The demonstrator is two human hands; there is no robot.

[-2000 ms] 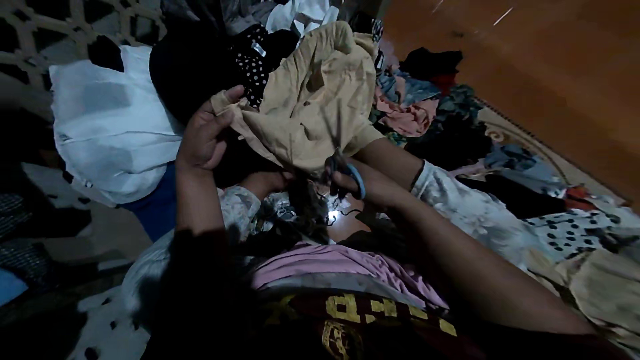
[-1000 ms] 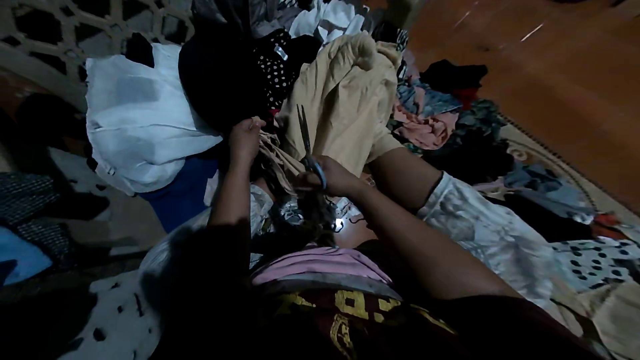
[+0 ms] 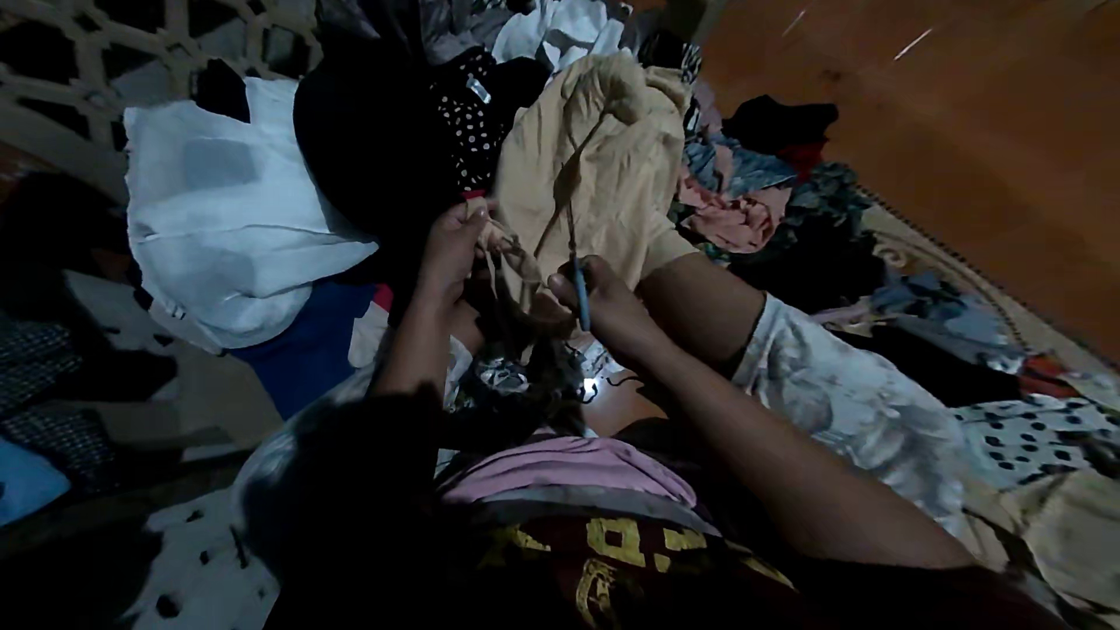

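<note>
My left hand (image 3: 453, 249) pinches a narrow edge of beige cloth near the middle of the view. My right hand (image 3: 608, 306) grips scissors (image 3: 581, 293) with a blue handle; their blades point away from me, over the cloth. The beige garment (image 3: 604, 166) lies bunched across my legs and beyond both hands, and narrow strips or folds of it hang between them. Whether the blades are apart is hard to tell in the dim light. Dark scraps and a small bright light (image 3: 589, 385) are below my hands, between my legs.
A white garment (image 3: 236, 210) and a blue cloth (image 3: 306, 350) lie at the left, beside black and polka-dot fabric (image 3: 468, 114). Mixed clothes, with a pink piece (image 3: 735, 214), are heaped at the right on a patterned mat (image 3: 954, 271). A lattice panel (image 3: 166, 44) stands at the upper left.
My left hand has come down from the raised beige garment and now holds its edge closer to my right hand. The scissors still stay in my right hand.
</note>
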